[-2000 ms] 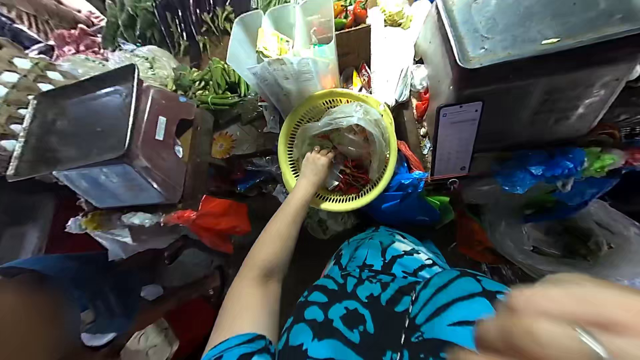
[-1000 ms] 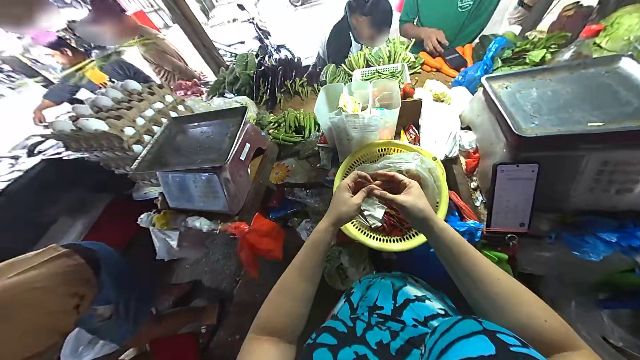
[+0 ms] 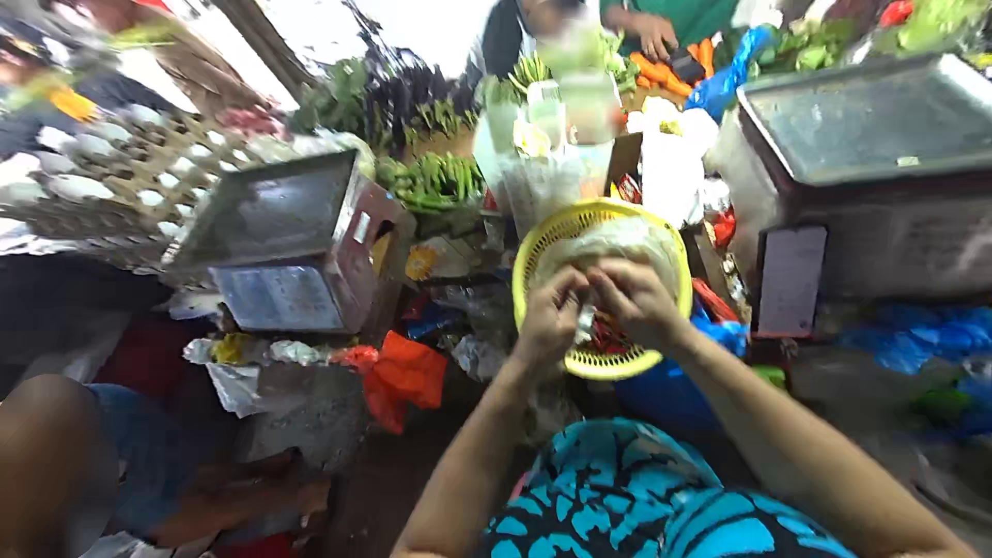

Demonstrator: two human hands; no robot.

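My left hand (image 3: 554, 314) and my right hand (image 3: 637, 302) meet over a yellow plastic basket (image 3: 679, 267) with slotted walls. Their fingertips are pinched together, and a small whitish piece (image 3: 585, 324), blurred, hangs just below them between the hands. Whether one hand or both grip it I cannot tell. Red chili peppers (image 3: 608, 337) lie in the lower part of the basket. A clear plastic bag (image 3: 624, 236) fills its far side, behind my fingers.
Weighing scales stand at left (image 3: 271, 209) and right (image 3: 876, 124). A phone (image 3: 790, 280) leans on the right one. Egg trays (image 3: 139, 186), green peppers (image 3: 442, 182) and clear plastic containers (image 3: 542, 170) lie beyond. An orange bag (image 3: 403, 376) hangs at left. Other people's hands (image 3: 657, 35) are near the carrots (image 3: 659, 74).
Two seconds ago my left hand was in the basket and my right hand was at the lower right. Both hands have since come together above the basket. The view has tilted up.
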